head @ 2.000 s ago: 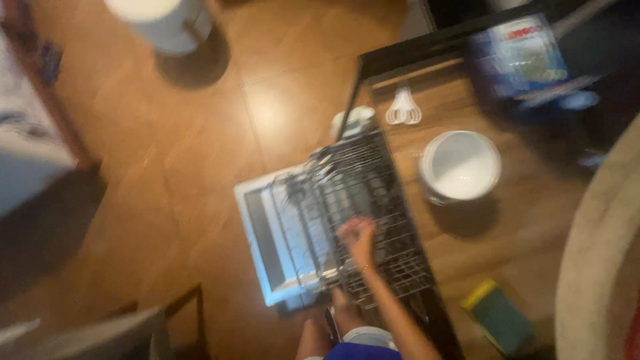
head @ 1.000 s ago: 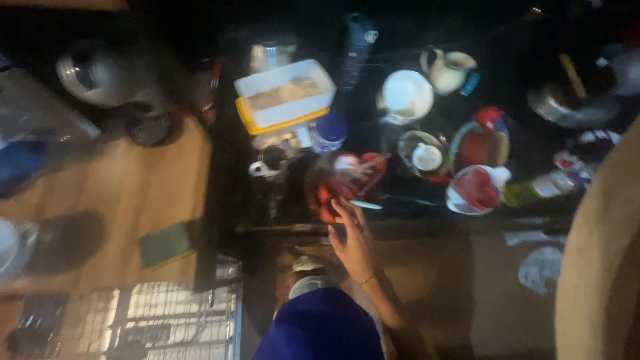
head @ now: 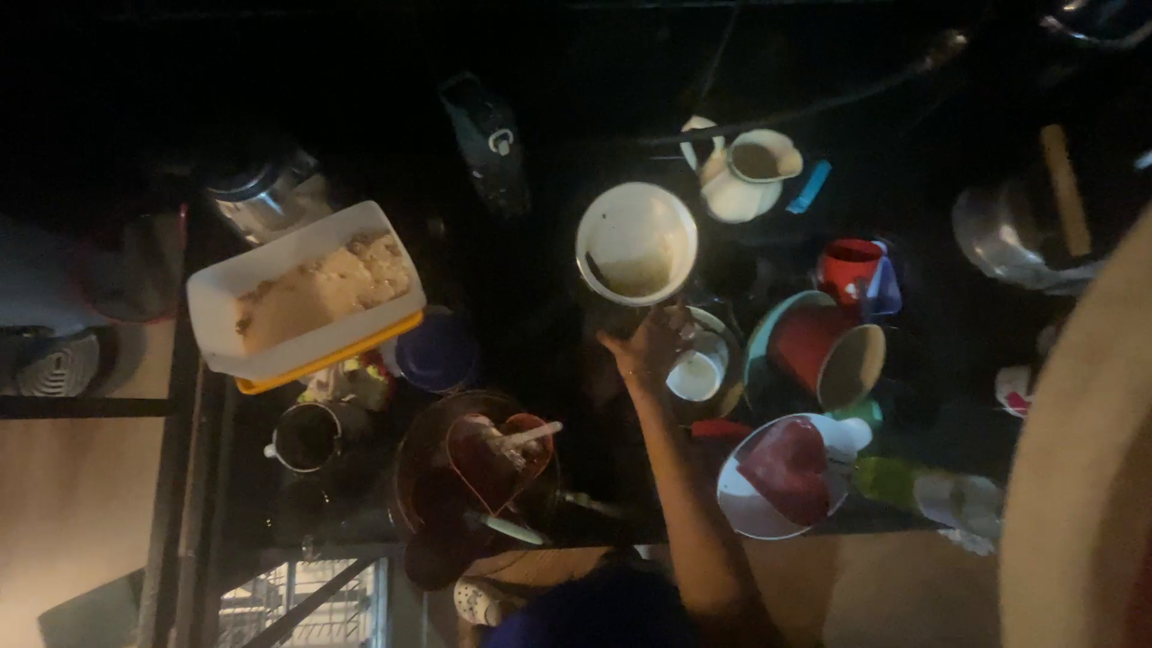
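Note:
My right hand [head: 650, 349] reaches up from the bottom of the view, thumb spread to the left, with nothing visibly held. Its fingertips are close to the lower rim of a white bowl [head: 635, 236] with residue inside; whether they touch it is unclear. Just right of the fingers, a white cup [head: 697, 371] lies in a round dish. Farther right are a red cup [head: 808, 346] on its side and a white dish [head: 742, 499] with a red heart-shaped piece. Left of my forearm is a red heart-shaped dish [head: 477, 450] with a light-handled utensil. My left hand is out of view.
A white rectangular container [head: 216, 315] with food remains stands left, near a metal mug [head: 306, 438]. A cream jug [head: 742, 193] stands beyond the bowl. A pot [head: 985, 234] is at right, a bottle [head: 954, 495] near the front edge, a wire rack [head: 306, 598] lower left.
The view has swung from the dish rack and wooden counter to the dark counter of dishes. My right hand has moved from beside the red heart-shaped dish to near the white bowl and cup.

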